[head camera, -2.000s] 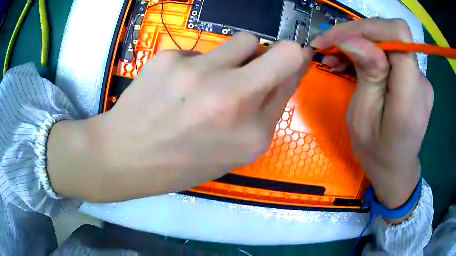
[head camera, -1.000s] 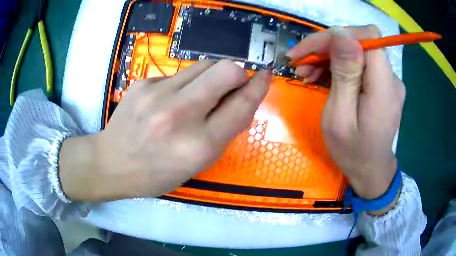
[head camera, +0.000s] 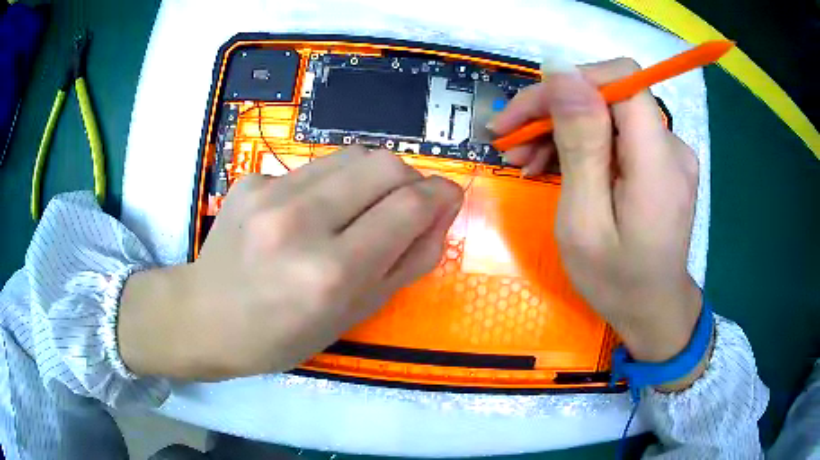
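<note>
The orange tablet housing point(head camera: 387, 323) with a black rim lies open, the main board point(head camera: 369, 103) along its far side. My right hand point(head camera: 620, 189) holds the orange spudger point(head camera: 665, 72) slanted, its tip at the near edge of the board beside the silver area. My left hand point(head camera: 306, 260) is over the left and middle of the housing, fingertips pinched together just below the board. A thin cable point(head camera: 468, 181) shows between the left fingertips and the board edge. Another stretch of thin cable curves at the upper left and passes under the left hand.
A white foam sheet point(head camera: 171, 108) lies under the housing. Yellow-handled cutters point(head camera: 92, 135) lie on the green mat at the left. A yellow edge line point(head camera: 755, 81) crosses the upper right. A blue strap point(head camera: 670, 364) is on my right wrist, its cord hanging down.
The housing appears lower and smaller in view, so more of its far side shows. My left fingertips have moved left and away from the spudger tip. The thin cable between fingers and board now shows.
</note>
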